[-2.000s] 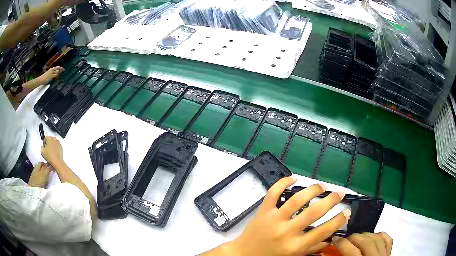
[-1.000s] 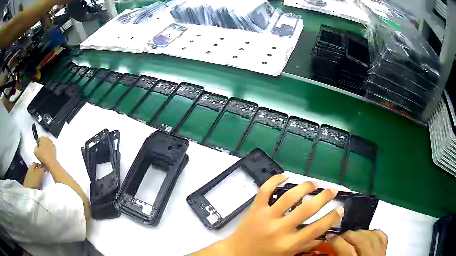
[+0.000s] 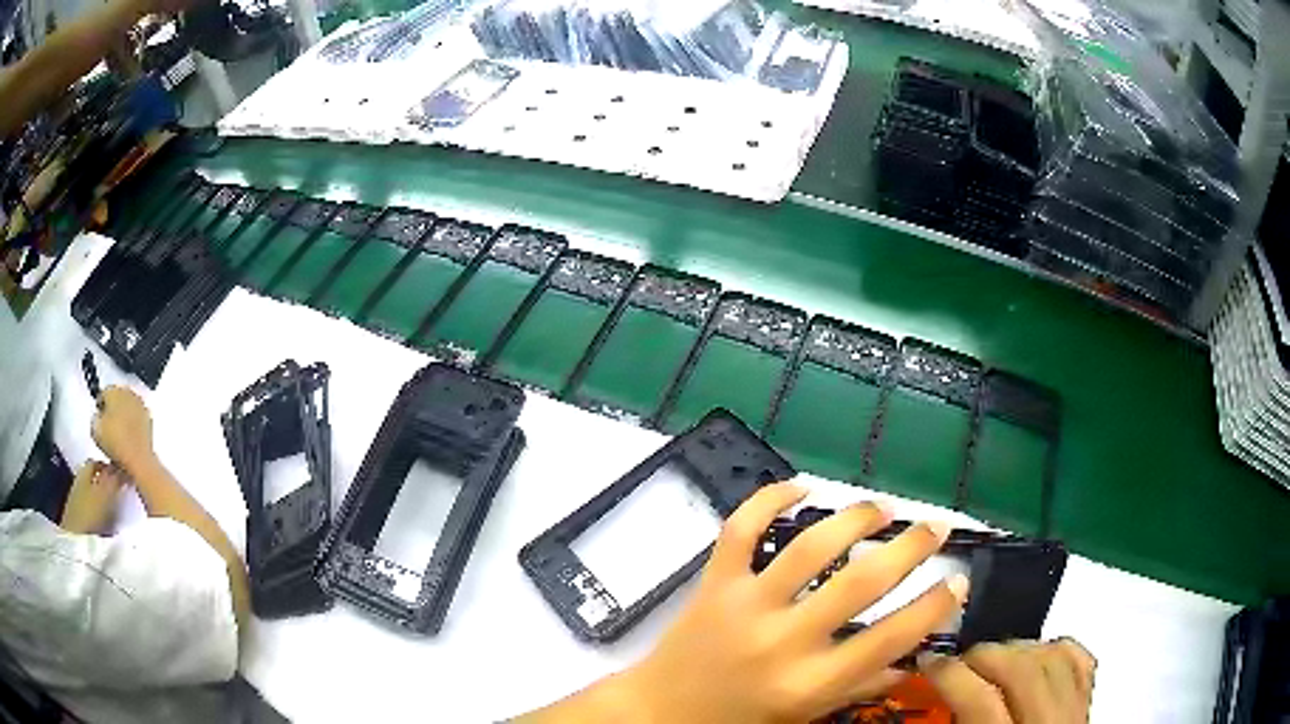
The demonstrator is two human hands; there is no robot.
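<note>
A black middle frame (image 3: 1012, 594) lies flat at the lower right under both hands. My left hand (image 3: 792, 608) is spread over it, fingers across its window and fingertips on it. My right hand (image 3: 1012, 686) is at its near edge, fingers bent, cut off by the picture's bottom; whether it pinches a small strip is hidden. An orange tray (image 3: 905, 703) with dark bits shows between the hands. Another black frame (image 3: 601, 587) lies just left of my left hand.
Stacked frames (image 3: 361, 545) and a second pile (image 3: 290, 545) stand left on the white surface. A row of frames (image 3: 679, 293) lies on the green belt (image 3: 1132, 481). A neighbour's hand (image 3: 125, 424) holds a dark pen at far left. Dark trays (image 3: 955, 156) stand beyond.
The view has shifted slightly, so the piles and belt sit a little further left. The neighbouring worker's hand at the upper left is gone. My hands stay on the same frame.
</note>
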